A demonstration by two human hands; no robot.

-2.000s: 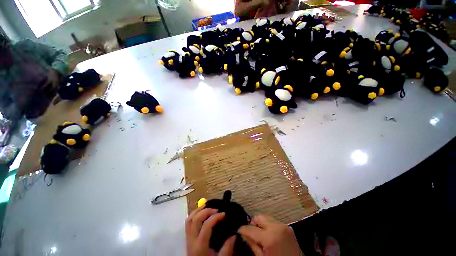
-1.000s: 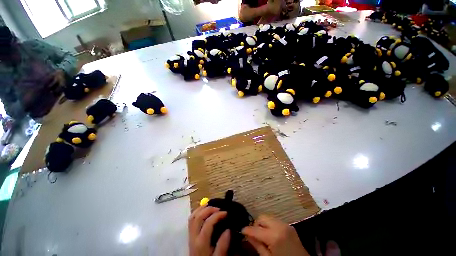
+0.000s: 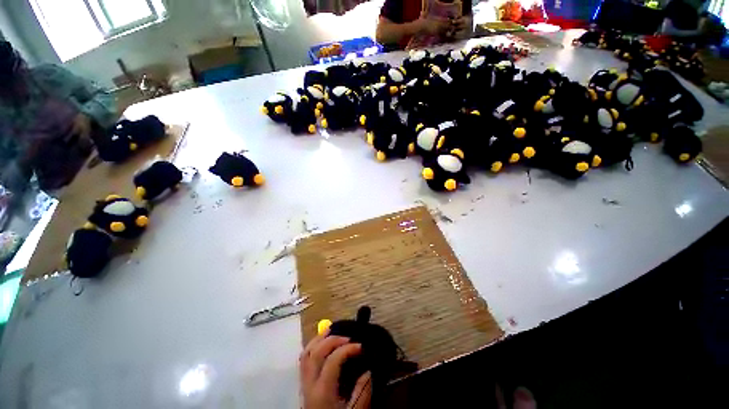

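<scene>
A black plush penguin (image 3: pixel 374 342) lies at the near edge of the cardboard mat (image 3: pixel 392 272), with a yellow foot at its upper left and a small black nub on top. My left hand (image 3: pixel 328 369) holds it from the left, fingers over its side and thumb at the front. The lower part of the hand is cut off by the bottom edge. My right hand is not in view. No needle or thread can be made out against the black plush. Silvery thread snips (image 3: pixel 276 311) lie at the mat's left edge.
A large penguin pile (image 3: pixel 480 104) spreads across the back of the white table (image 3: pixel 200 272). Several penguins (image 3: pixel 120 216) lie at the left, one (image 3: pixel 237 169) nearer the middle. A person (image 3: pixel 56 120) sits at the left, another (image 3: pixel 424 22) behind the pile. Thread scraps dot the table.
My right hand, which was at the penguin's right side, has left the picture. My left hand still holds the penguin in about the same place. The view has shifted slightly.
</scene>
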